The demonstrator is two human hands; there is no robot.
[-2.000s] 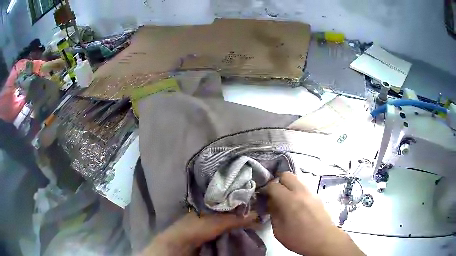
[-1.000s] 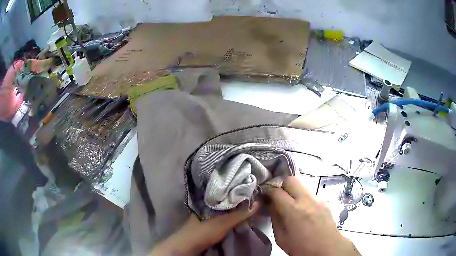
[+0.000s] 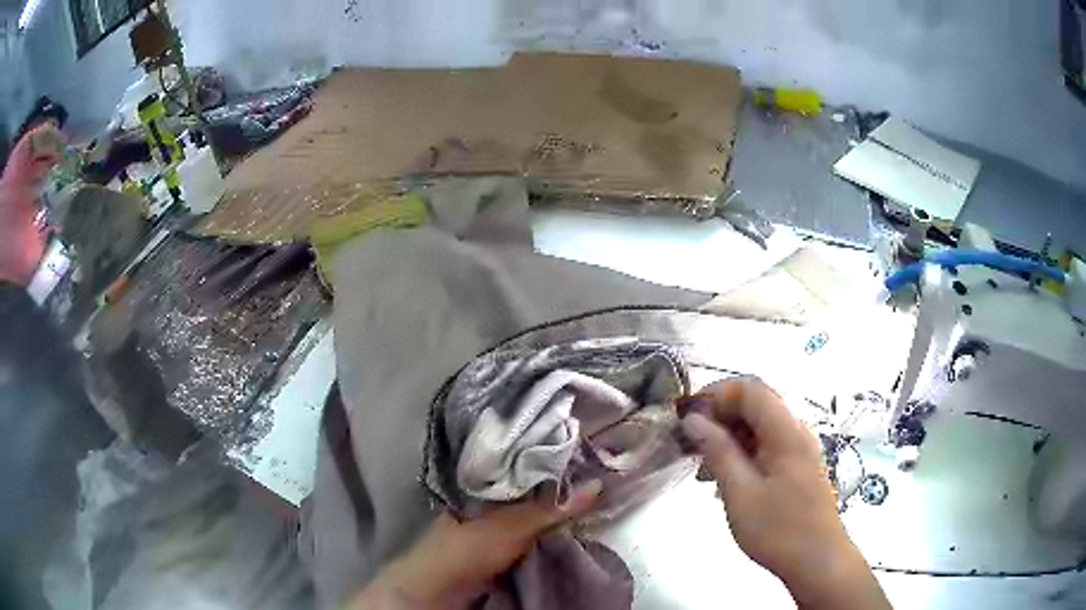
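A grey-beige outer fabric [image 3: 405, 310] lies spread over the white table. Striped lining [image 3: 524, 435] is bunched in a rolled section at the centre, ringed by a curved dark edge. My left hand [image 3: 524, 518] is under the near side of the bunch, its thumb on the cloth; its other fingers are hidden. My right hand [image 3: 750, 453] pinches the bunch's right edge between thumb and fingers. An olive-yellow panel [image 3: 372, 221] shows at the garment's upper left.
White sewing machine head [image 3: 1012, 346] at right, with a blue hose [image 3: 977, 259] over it. Brown cardboard [image 3: 536, 125] and a white booklet [image 3: 907, 167] lie behind. Clear plastic wrapping [image 3: 220, 340] is at left. A person's pink sleeve [image 3: 24, 203] shows at far left.
My right hand has moved right and slightly up, away from my left hand, pulling the bunch's edge outward. The rolled lining has opened somewhat. The person at far left has shifted.
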